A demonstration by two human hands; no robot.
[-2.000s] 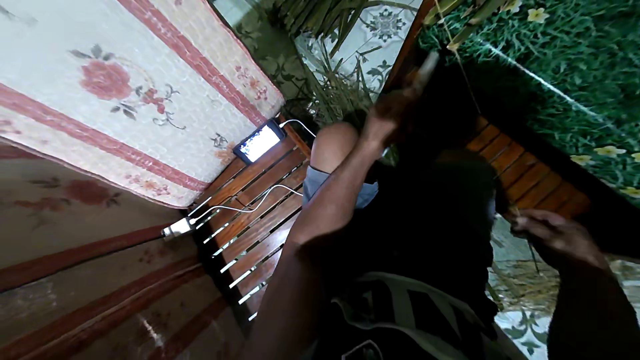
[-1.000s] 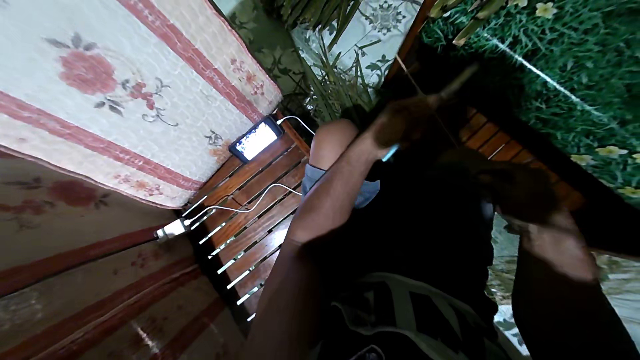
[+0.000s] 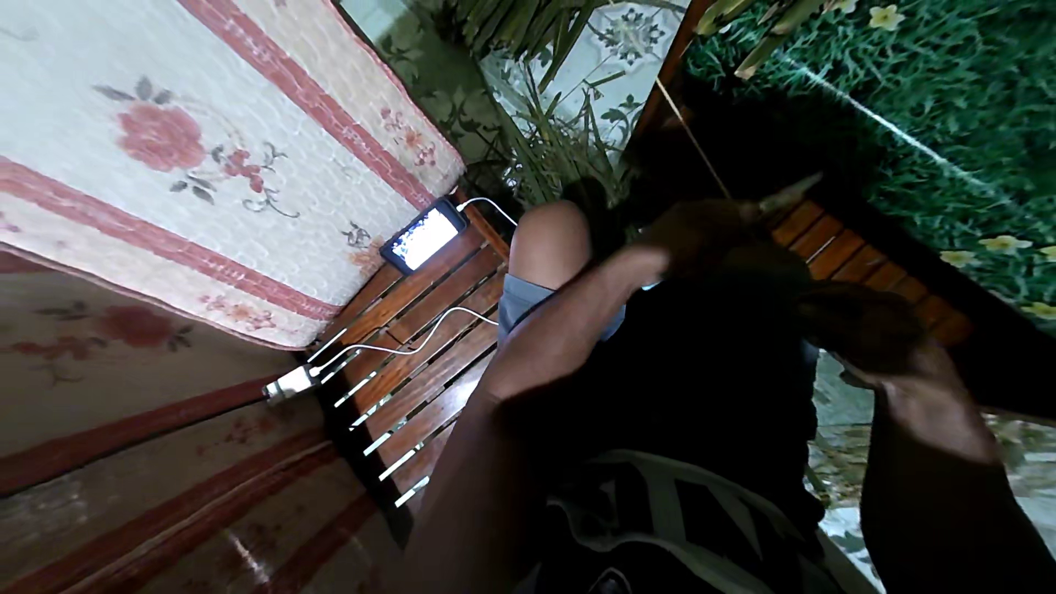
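Observation:
Deep shadow covers both hands. My left hand (image 3: 701, 235) is above my lap, its fingers around a thin, pale pointed thing (image 3: 789, 194), possibly a knife blade or a leaf strip; which one I cannot tell. A thin tan strand (image 3: 691, 136) runs from the upper edge down to this hand. Lower and to the right, my right hand (image 3: 866, 326) is bent inward over the dark lap, and its fingers and anything in them are hidden by the dark. My bare knee (image 3: 550, 239) shows beside my left forearm.
A slatted wooden bench (image 3: 412, 375) bears a lit phone (image 3: 425, 239) with a white cable (image 3: 412, 351) and a white adapter (image 3: 290, 384). Floral cloth (image 3: 247, 148) hangs at left. Long green leaves (image 3: 561, 148) lie on the patterned tile floor (image 3: 631, 37). Green grass-patterned matting (image 3: 932, 107) is at upper right.
My right hand has moved left and up from the right side, in toward my lap. My left hand has come lower, and the pale pointed thing now lies more slanted to the right.

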